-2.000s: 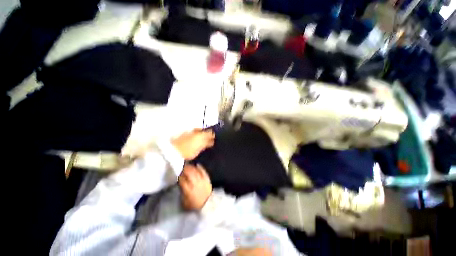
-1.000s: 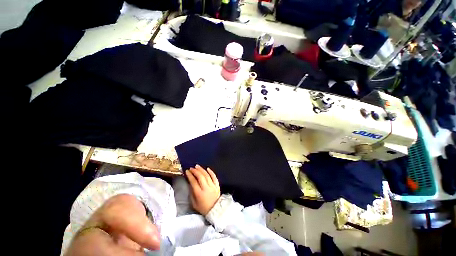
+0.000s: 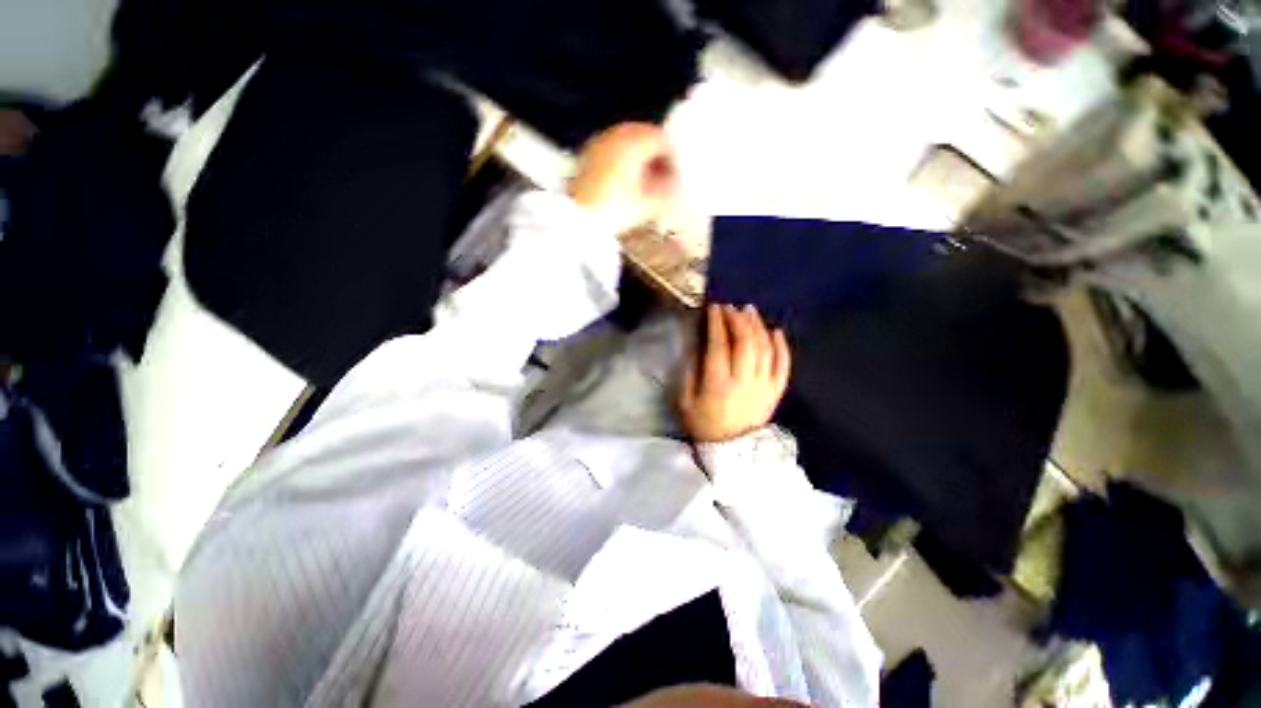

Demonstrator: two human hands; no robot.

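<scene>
A dark navy-black cut panel [image 3: 913, 374] lies on the sewing table, its far edge near the needle area of the sewing machine [image 3: 1148, 208]. My right hand [image 3: 736, 371] lies on the panel's left edge, fingers on top of the cloth; the thumb is hidden. My left hand [image 3: 622, 173] is blurred, over the table's front edge left of the panel. Its fingers cannot be made out, nor whether it holds anything. The presser foot and needle are too blurred to tell.
A large rounded dark panel [image 3: 325, 221] lies on the side table at left. More black cloth [image 3: 553, 62] lies at the top. A navy crumpled pile [image 3: 1141, 588] is at lower right. The worn wooden table edge [image 3: 668, 263] shows between my hands. A blurred pink object [image 3: 1054, 25] is at the top right.
The view has turned left, so the machine now sits further right. My left hand has moved from low near the camera to the table's front edge. My right hand stays on the panel's edge.
</scene>
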